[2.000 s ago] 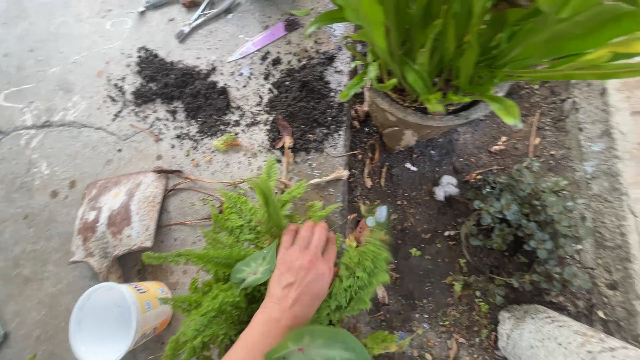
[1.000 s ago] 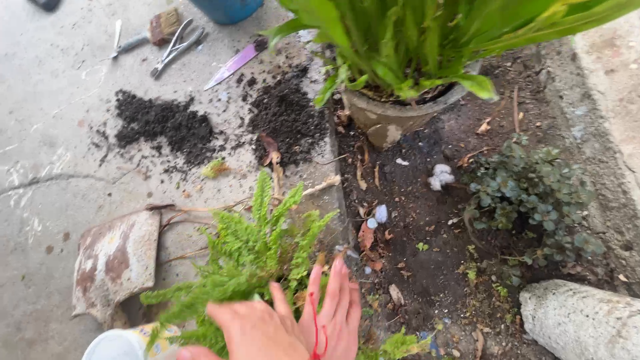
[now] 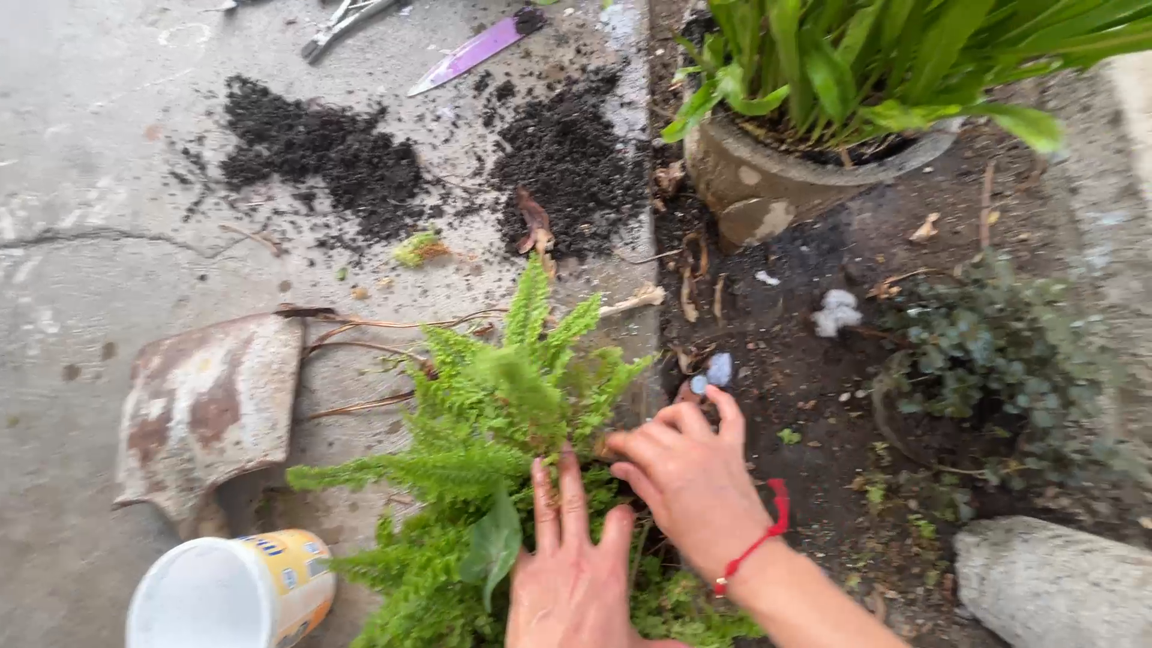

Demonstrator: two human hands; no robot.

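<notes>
A bright green fern [image 3: 459, 441] spreads across the lower middle, with a broad smooth leaf [image 3: 493, 544] among its fronds. My left hand [image 3: 576, 576] lies over the fern, palm down, fingers spread and pointing up between the fronds. Beside it on the right, my right hand [image 3: 688, 468] has its thumb and fingers bent together at the fern's edge, near a small brownish bit; whether it pinches this cannot be told. A red string bracelet [image 3: 756, 540] circles the right wrist. The fern's base is hidden by leaves and hands.
Dark soil heaps [image 3: 328, 153] lie on the concrete, near a purple blade [image 3: 472, 54] and a metal hand tool [image 3: 346, 22]. A curved shard [image 3: 216, 396] and a tipped plastic tub [image 3: 297, 585] are at left. A potted plant [image 3: 783, 180], bluish shrub [image 3: 999, 351] and stone cylinder [image 3: 1062, 576] stand right.
Two seconds ago only one hand showed on the fern; now both do. Since one second ago the hands have moved apart, the right one now bent at the fern's right edge.
</notes>
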